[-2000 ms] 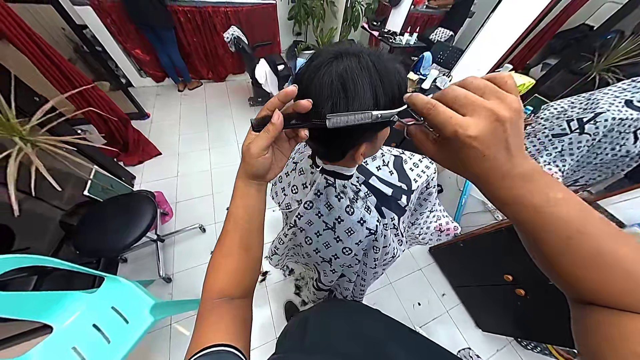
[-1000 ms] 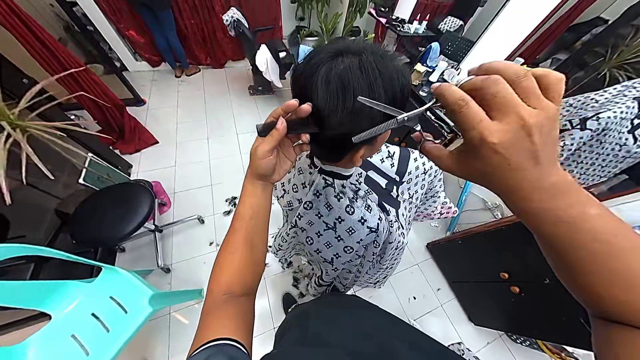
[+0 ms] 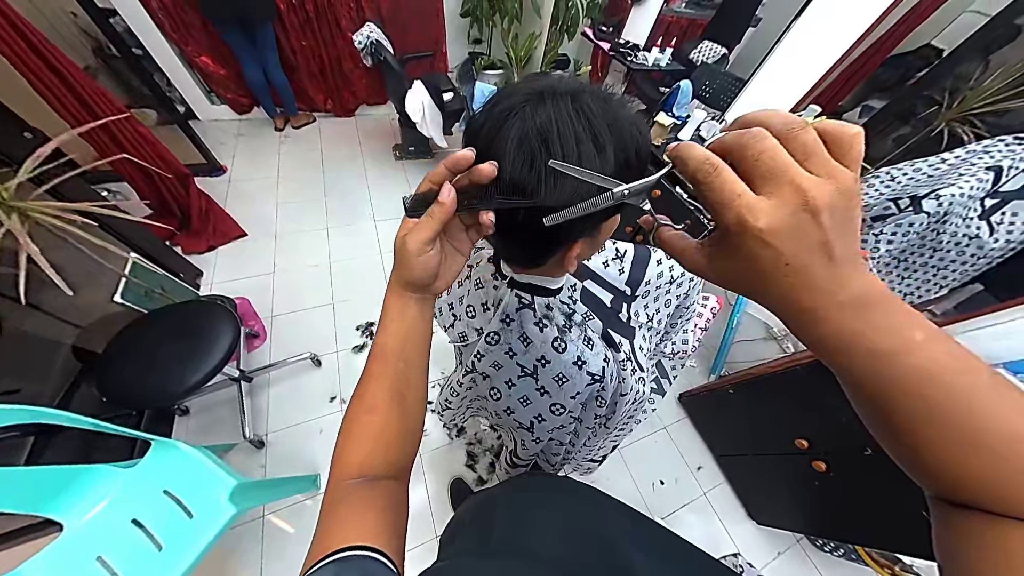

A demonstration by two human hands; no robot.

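My left hand [image 3: 444,228] grips a black comb [image 3: 468,200] between thumb and fingers, its far end against the back of a seated person's dark hair [image 3: 560,132]. My right hand [image 3: 768,200] holds thinning shears [image 3: 612,194] by their handles. Their blades, one of them toothed, are spread apart at the right side of the comb, over the hair. A white barber cape [image 3: 552,360] with a black pattern covers the person's shoulders and back, with a white strip at the neck. Cut hair lies on the cape.
A black round stool [image 3: 168,352] and a turquoise plastic chair [image 3: 152,496] stand at the left. A black cabinet [image 3: 800,448] is at the right, below a mirror. Cut hair [image 3: 482,448] lies near the cape's hem. Another person [image 3: 256,56] stands by the red curtains.
The shears' blades lay together along the comb two seconds ago and are now spread apart. My left hand keeps hold of the comb at the back of the head.
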